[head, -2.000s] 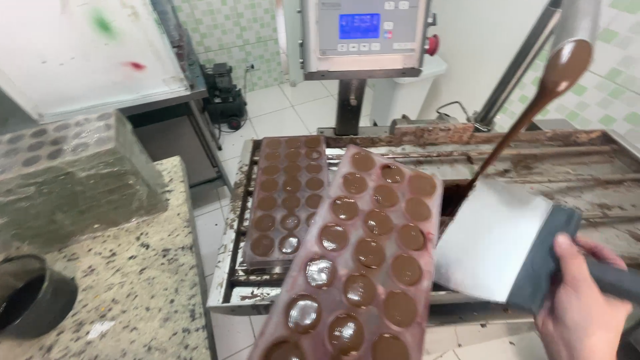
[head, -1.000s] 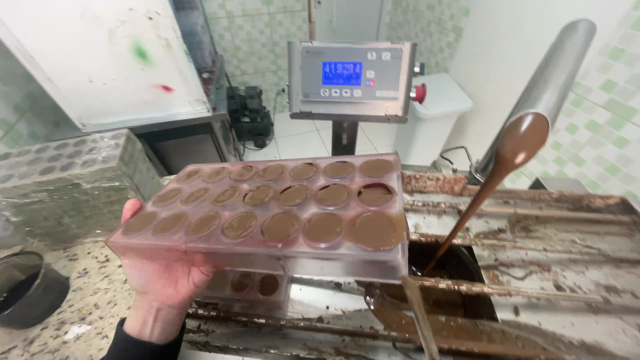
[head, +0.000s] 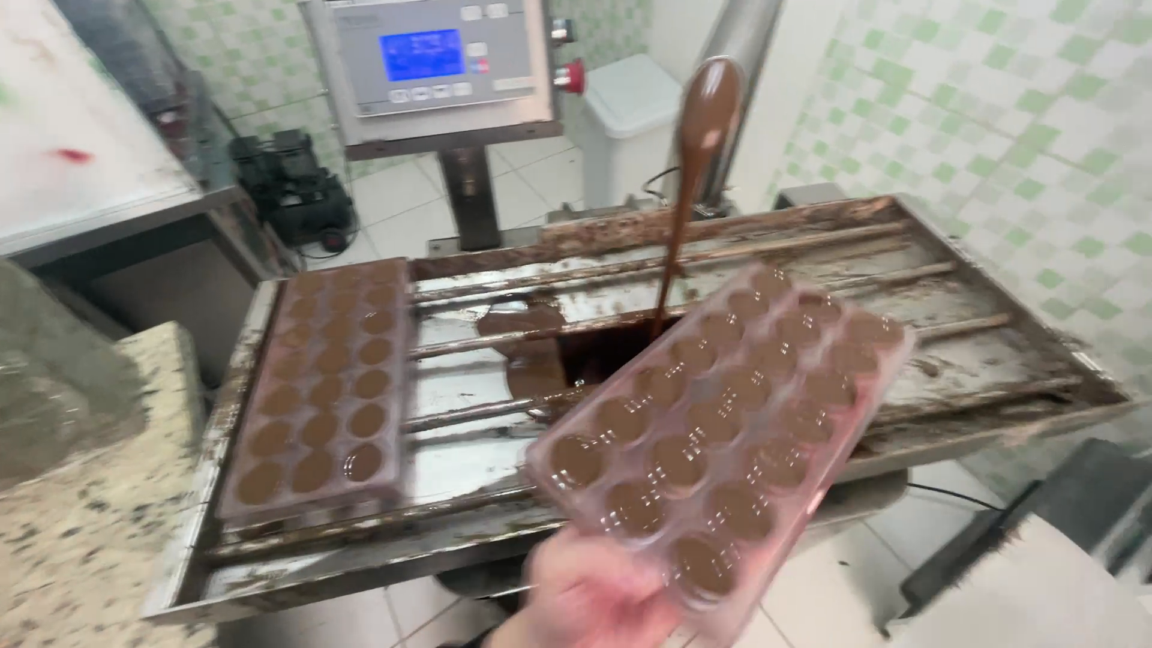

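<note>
My left hand (head: 594, 585) grips the near end of a clear plastic chocolate mould (head: 738, 414), its round cavities filled with brown chocolate. The mould is held at a slant above the melting machine's metal grate. A second filled mould (head: 324, 387) lies on the left side of the grate. From the metal spout (head: 742, 40), a stream of melted chocolate (head: 688, 171) runs down behind the held mould, towards the dark opening (head: 603, 355). At the lower right edge shows part of a broad scraper (head: 1035, 585), blurred and cut off. My right hand is out of view.
The chocolate-smeared metal tray frame (head: 999, 297) with its bars spans the middle. Behind it stands a control panel (head: 441, 63) on a post. A speckled stone counter (head: 81, 549) is at the left, with a wrapped block on it. A white bin (head: 630, 99) stands behind.
The held mould has moved to the right from its place above the left mould, and is now slanted. My right hand, seen with the scraper two seconds ago, is out of view.
</note>
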